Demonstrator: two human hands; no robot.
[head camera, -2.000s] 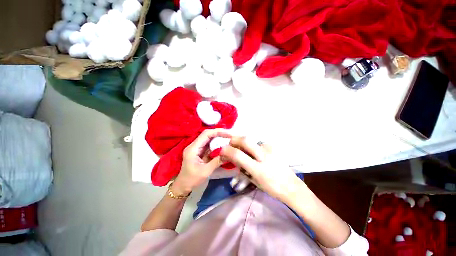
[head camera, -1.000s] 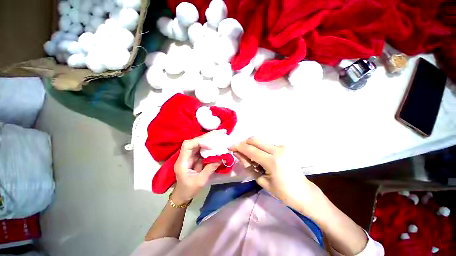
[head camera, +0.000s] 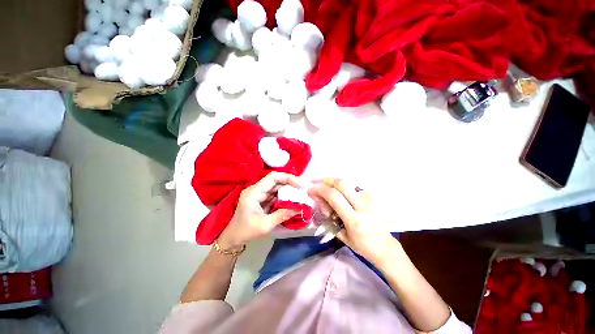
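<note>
A red plush piece (head camera: 228, 162) lies at the table's near left edge, with a white pom-pom (head camera: 273, 152) on its upper part. My left hand (head camera: 258, 207) pinches another red tip (head camera: 295, 215) of it together with a white pom-pom (head camera: 291, 194). My right hand (head camera: 346, 212) is just right of them, fingertips close together beside the pom-pom; dark snips with pale tips (head camera: 329, 229) show in its palm. A fine pale thread shows at the red tip. A needle is too small to make out.
Loose pom-poms (head camera: 273, 78) and a red plush heap (head camera: 443, 39) lie across the far side. A pom-pom carton (head camera: 98, 96) is upper left. A silver object (head camera: 472, 101), an amber item (head camera: 522, 87) and a phone (head camera: 556, 136) lie right. A carton of red pieces (head camera: 532, 300) is low right.
Since the oldest frame, my right fingertips have moved slightly right, off the pom-pom. The red tip and a thread loop show more. My left hand keeps its hold.
</note>
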